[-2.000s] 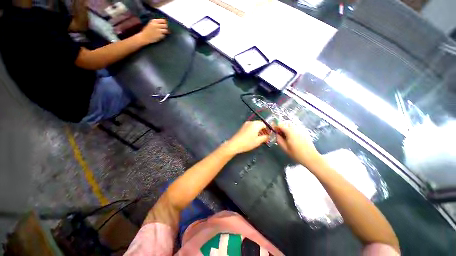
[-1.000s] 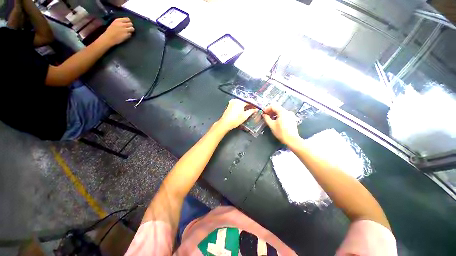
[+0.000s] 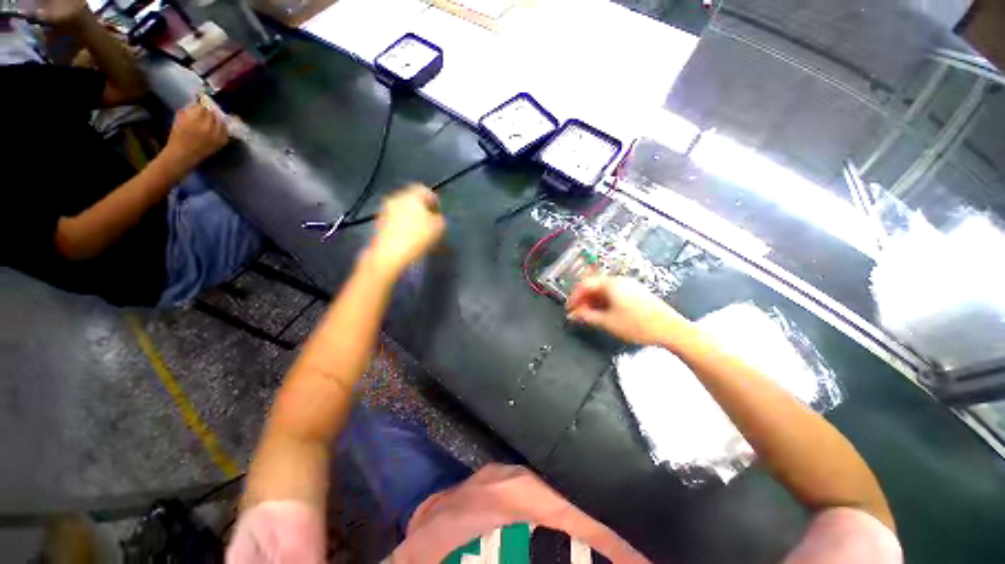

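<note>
Three square black work lights with pale faces stand in a row: a left one [image 3: 409, 62], a middle one [image 3: 518, 123] and a right one [image 3: 580, 153]. A black cable [image 3: 461, 173] runs from the middle light towards my left hand [image 3: 409, 229], which is blurred and lies over its line; its grip is unclear. Bare wire tips [image 3: 322, 229] lie left of it. My right hand [image 3: 619, 311] is beside a clear test fixture [image 3: 570, 270] with greenish parts and a thin red wire [image 3: 531, 262]. Its fingers are bent; any small thing in them is hidden.
A glossy white stack of clear bags [image 3: 683, 413] lies near my right forearm. Glittery clear clutter [image 3: 650, 251] surrounds the fixture. A white board [image 3: 617, 66] lies at the far side, before a reflective panel [image 3: 804, 121]. A person in black [image 3: 83, 187] sits at the left.
My left hand has moved left from the fixture to the middle light's cable. My right hand has moved slightly down, away from the fixture. The black cable between my hands is no longer there.
</note>
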